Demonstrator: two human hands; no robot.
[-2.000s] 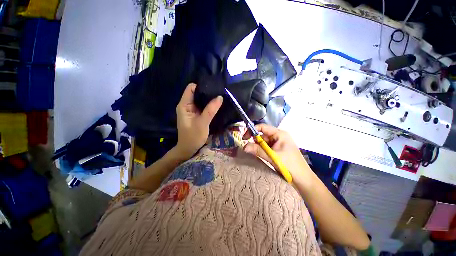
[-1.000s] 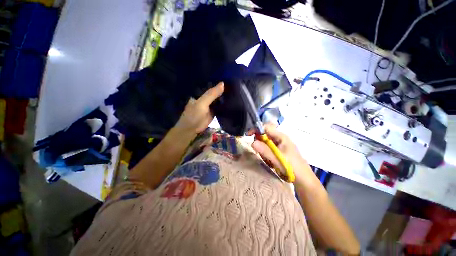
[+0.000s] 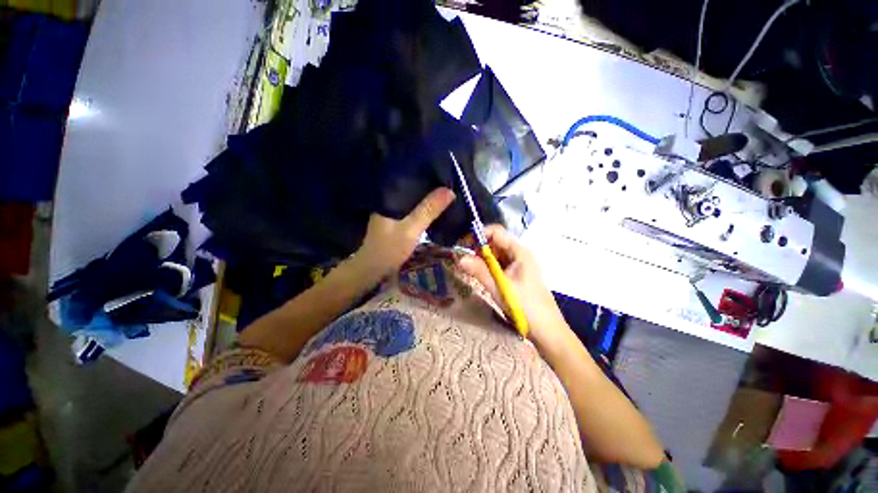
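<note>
My left hand (image 3: pixel 400 234) grips the near edge of the navy fabric (image 3: pixel 318 154), thumb on top; its other fingers are hidden under the cloth. My right hand (image 3: pixel 510 270) holds the fabric scissors (image 3: pixel 503 287) by the yellow handle. The silver blades point up and away over the dark cloth, close to the right of my left thumb. Whether the blades touch the cloth I cannot tell. A black shiny panel (image 3: pixel 520 144) lies at the right side of the navy pile.
The white sewing machine (image 3: pixel 708 207) with a blue tube is at right. A red tray (image 3: pixel 736 310) and a green-handled screwdriver (image 3: pixel 709 306) lie near its front. Navy and light blue cut parts (image 3: pixel 135 279) lie on the left table (image 3: pixel 125 125).
The left hand has moved from holding a bunched dark piece up to lying lower at the cloth's near edge. The scissors have tilted more upright. The view has shifted, moving the machine left in frame.
</note>
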